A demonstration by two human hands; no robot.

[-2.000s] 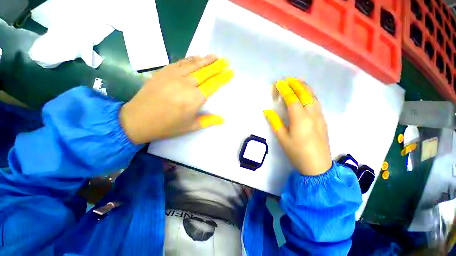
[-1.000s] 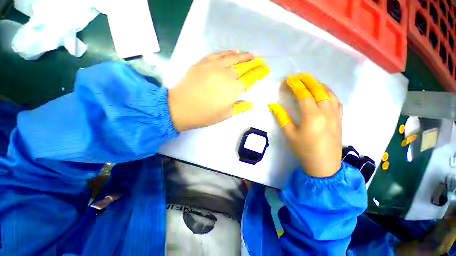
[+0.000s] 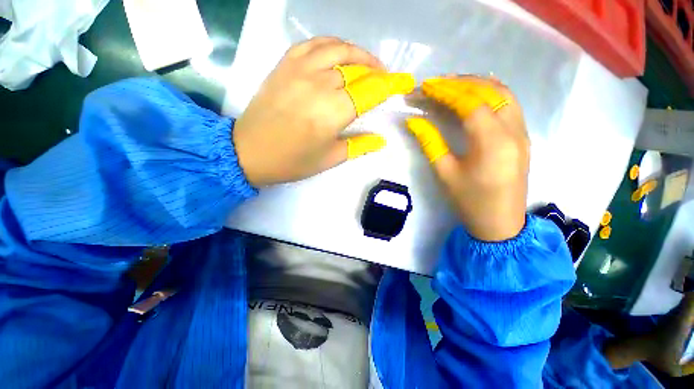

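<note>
A black smartwatch case lies on the white mat, just below and between my hands. A white patch shows on the upper part of its dark face. My left hand, with yellow finger cots, is above the mat, thumb apart from the fingers, with nothing visible in it. My right hand, also with yellow cots, faces it, fingertips almost meeting the left ones. Its thumb is apart from the fingers. A thin pale streak shows under its fingertips; I cannot tell whether it holds something. Neither hand touches the watch.
A greyish clear sheet covers the mat's far part. Red trays stand upper right. More black watch units lie by my right sleeve. Yellow rings lie right. White cloth and a white card are upper left.
My hands have come together until the fingertips nearly meet. The left moved right, then up. The white patch on the watch face is smaller. The view has shifted.
</note>
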